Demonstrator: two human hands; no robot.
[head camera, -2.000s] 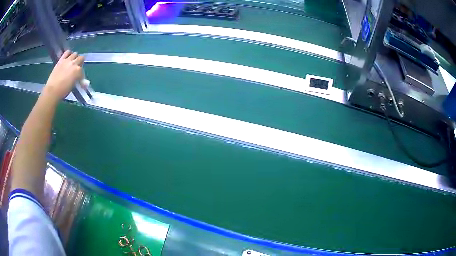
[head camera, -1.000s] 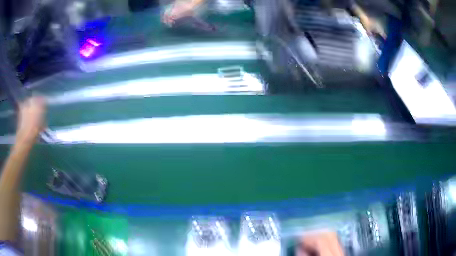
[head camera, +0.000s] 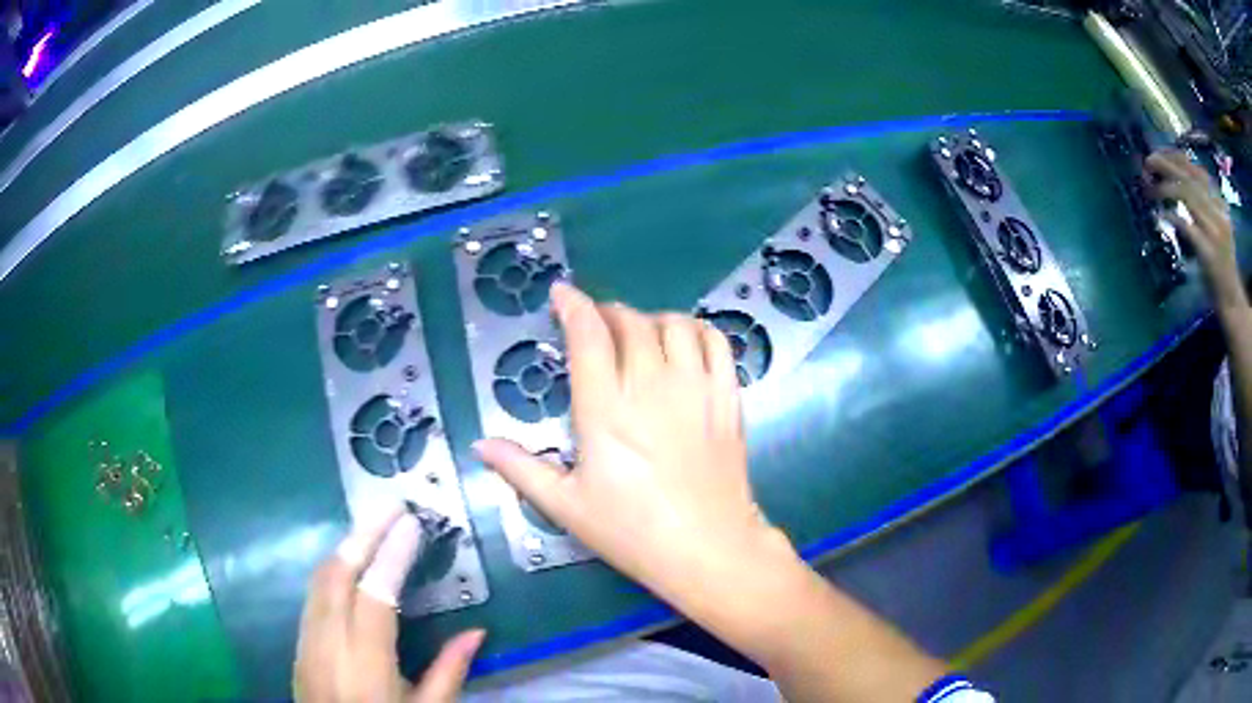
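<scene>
Several grey three-fan frames with round black-spoked openings lie on the dark-green bench. My left hand (head camera: 360, 625), with white finger cots, has its fingertips at the lower opening of the left upright frame (head camera: 368, 474); its thumb is apart, below the frame. My right hand (head camera: 659, 440) is spread over the second upright frame (head camera: 481, 357) and hides part of its right side and lower opening. Its fingers also cover the lower end of a slanted frame (head camera: 824, 291). Whether the fingertips touch the frames is unclear. Neither hand grips anything visible.
Another frame (head camera: 309, 236) lies crosswise beyond the blue tape. A frame (head camera: 991, 234) lies at right, near another person's hand (head camera: 1201, 213). Copper-coloured rings (head camera: 128, 477) lie on the bright green mat (head camera: 83, 577). A blue stool (head camera: 1085, 481) stands below the bench edge.
The view has swung down and right to the bench. My left hand has left the grey post and is now at a frame. My right hand has come over the frames.
</scene>
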